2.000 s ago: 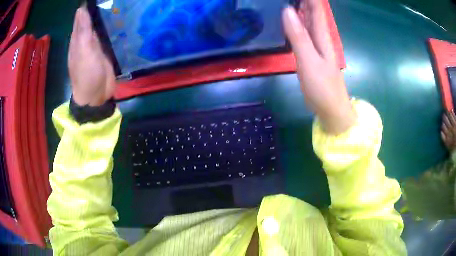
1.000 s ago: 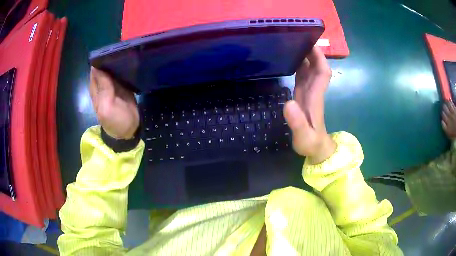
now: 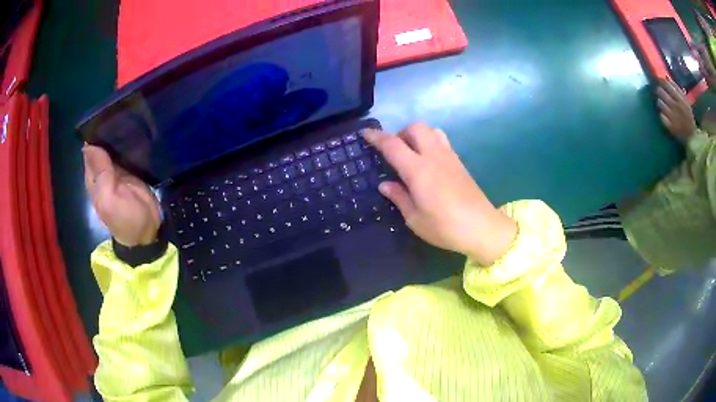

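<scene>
The tablet [image 3: 243, 94] stands tilted back at the rear edge of the black keyboard [image 3: 275, 196], its lit screen showing a blue swirl. My left hand [image 3: 122, 200] is at the tablet's lower left corner, holding its edge; some fingers are hidden behind it. My right hand [image 3: 436, 188] is over the keyboard's right side, with the index fingertip at the upper right keys and the thumb bent near the right edge. It holds nothing. The keyboard's touchpad faces my body.
A red foam pad [image 3: 424, 35] with a white label lies behind the tablet on the green bench [image 3: 534, 126]. Stacked red foam pads [image 3: 35, 259] stand at left. At right, another person's hand [image 3: 675, 110] touches a red pad holding a dark device.
The tablet came off the red pad, down to the keyboard, and now leans back. My right hand left the tablet's edge and moved onto the upper right keys. The view has shifted.
</scene>
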